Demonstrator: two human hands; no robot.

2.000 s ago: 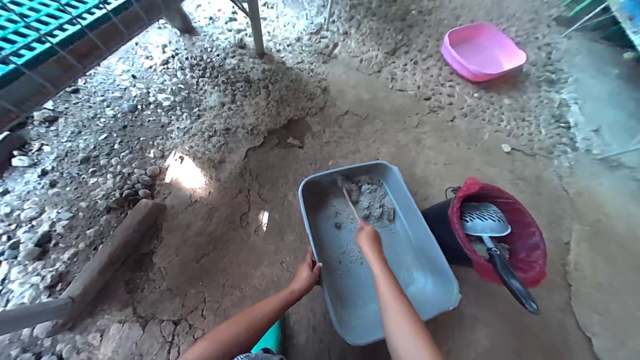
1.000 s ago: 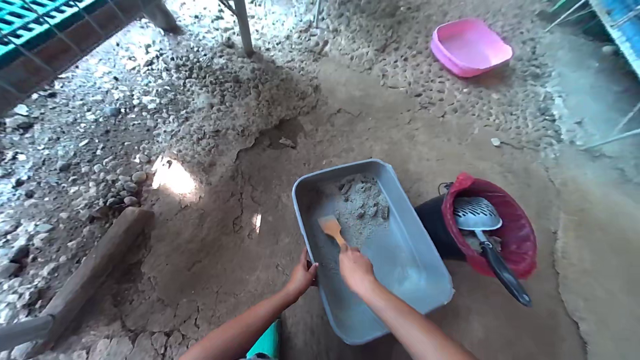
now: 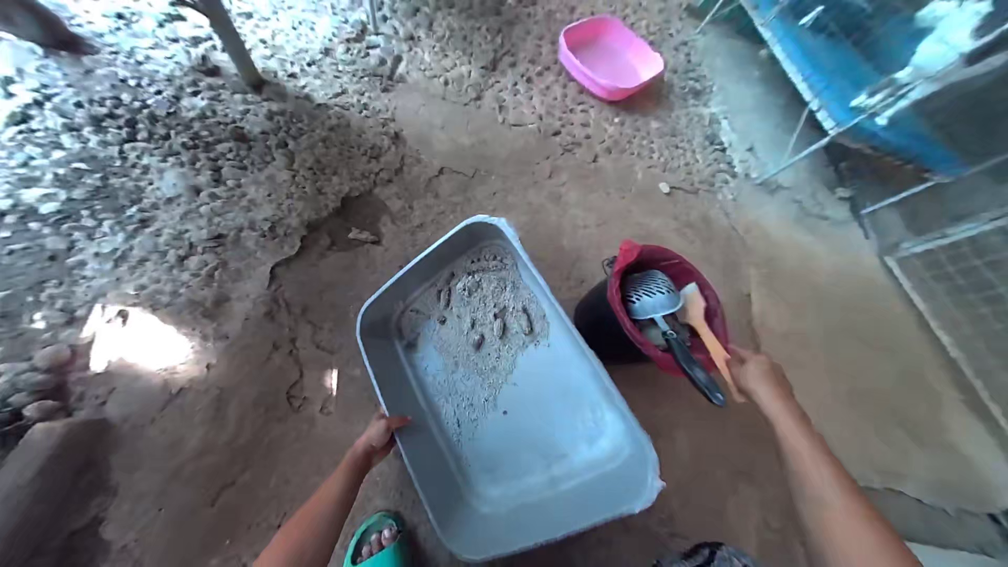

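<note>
My left hand (image 3: 379, 438) grips the left rim of a grey plastic litter tray (image 3: 551, 441). Grey granular litter (image 3: 480, 339) with dark clumps lies toward the tray's far end. Over at the right, my right hand (image 3: 757, 376) holds a wooden spatula (image 3: 709, 335) by its handle, its blade over the mouth of a black bucket (image 3: 606, 323) lined with a red plastic bag (image 3: 713, 299). A slotted metal scoop (image 3: 652, 296) with a black handle rests in the bucket beside the spatula.
A pink plastic tray (image 3: 610, 59) sits on the pebbled ground farther off. Wire cages with metal frames (image 3: 929, 181) and a blue panel stand at the right. Loose stones and a wooden block (image 3: 59, 480) lie to the left. A green sandal (image 3: 382, 543) shows at the bottom.
My right hand has moved with the wooden spatula from inside the grey tray to the bucket at the right. My left hand stays on the tray's left rim.
</note>
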